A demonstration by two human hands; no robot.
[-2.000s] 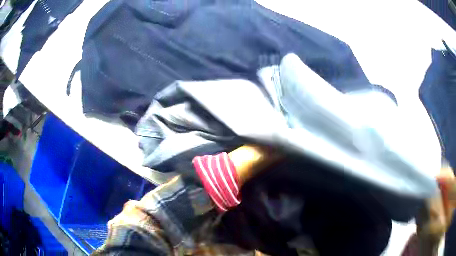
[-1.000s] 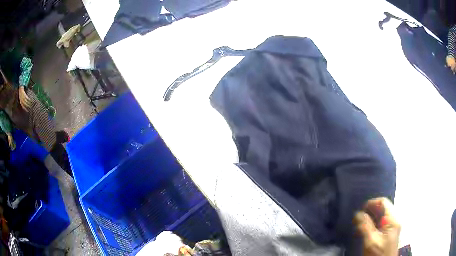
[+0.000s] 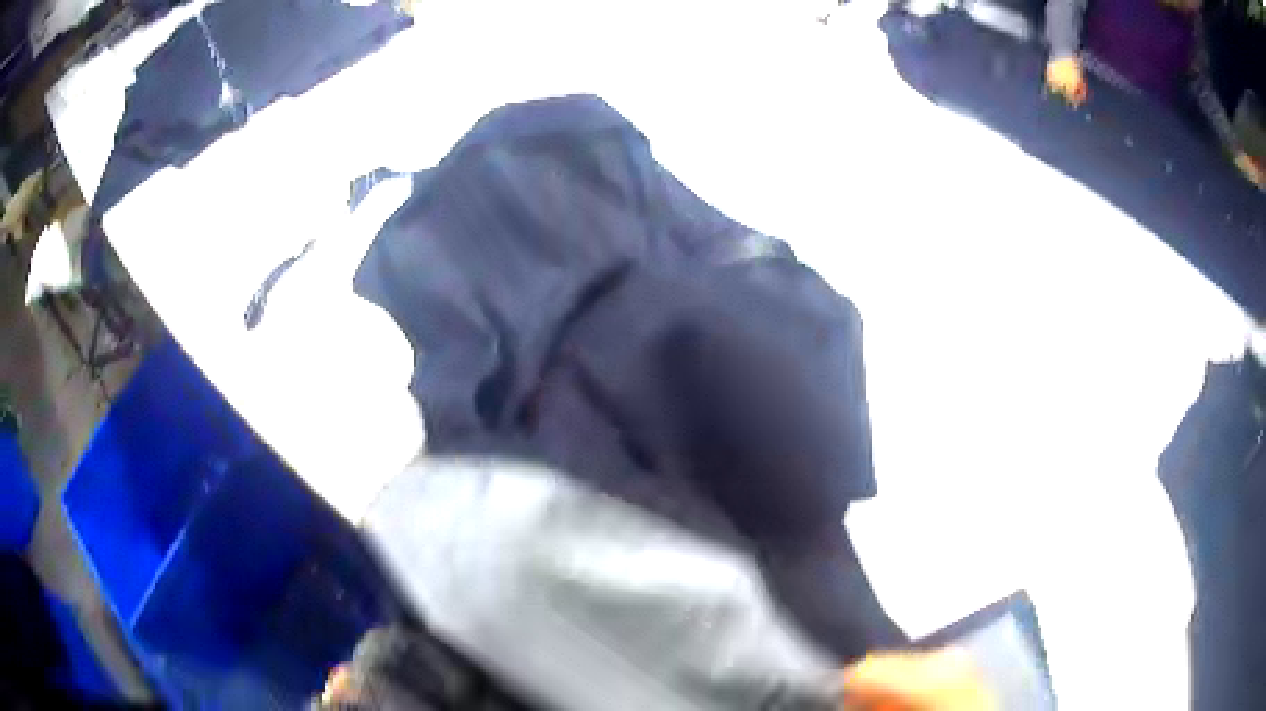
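A dark denim garment [image 3: 555,236] lies spread on the long white table, with folds across its middle. Its pale grey wrong side [image 3: 555,570] shows along the near part and is blurred. My right hand [image 3: 923,683] is blurred and cut off by the bottom edge. It grips the near edge of the cloth, and a pale flap with a dark border shows just right of it. A dark sleeve [image 3: 417,674] shows at the bottom left; my left hand is not visible. No tool can be made out.
A thin curved hanger [image 3: 278,282] lies left of the garment. Blue crates [image 3: 167,486] stand on the floor beside the table's left edge. Other dark garments lie at the far left [image 3: 264,77] and along the right [image 3: 1229,528]. Another person's hand [image 3: 1066,79] is at the far right.
Since one second ago, the view has shifted and the garment appears further left. The pale inner side now spreads across its near part. My right hand appears lower and further left.
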